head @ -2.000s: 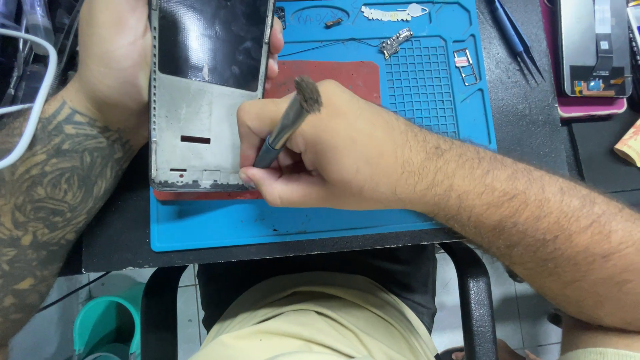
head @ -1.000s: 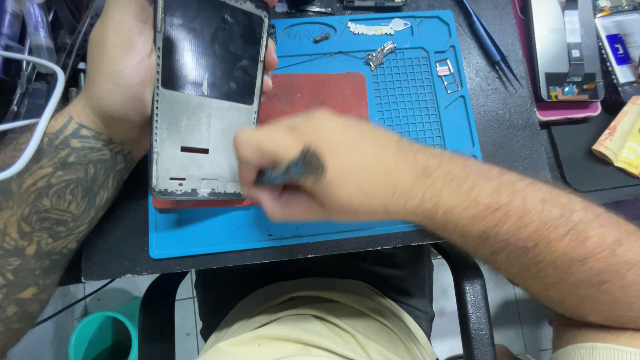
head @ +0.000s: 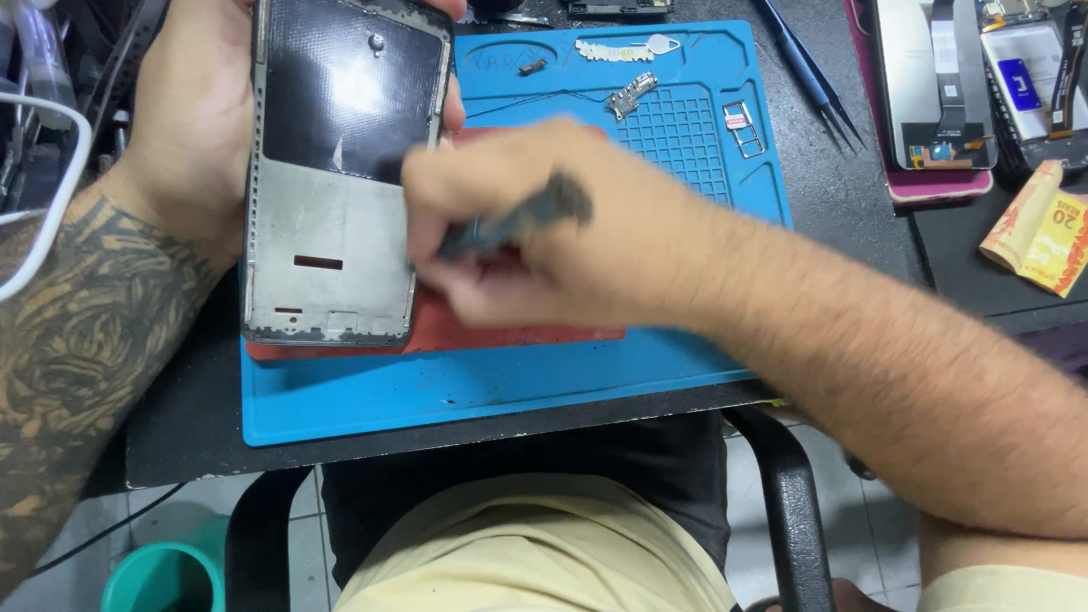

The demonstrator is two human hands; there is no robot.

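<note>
My left hand grips a smartphone's mid-frame from behind, its thumb and fingertips showing at the edges. The frame has a dark upper area and a bare grey metal lower part with a slot. My right hand, blurred, is closed around a small brush with a dark handle, bristles pointing up and right. It is at the frame's right edge; the brush's lower end is hidden by the fingers. Below the frame lie a red pad and a blue silicone repair mat.
On the mat are a small metal connector part, a SIM tray and a SIM ejector pin. Blue tweezers lie right of it. Farther right are a phone display, an opened phone and a banknote. A white cable loops at left.
My right hand with the brush has moved from the bottom right corner of the phone frame up along its right edge. My left hand keeps hold of the frame.
</note>
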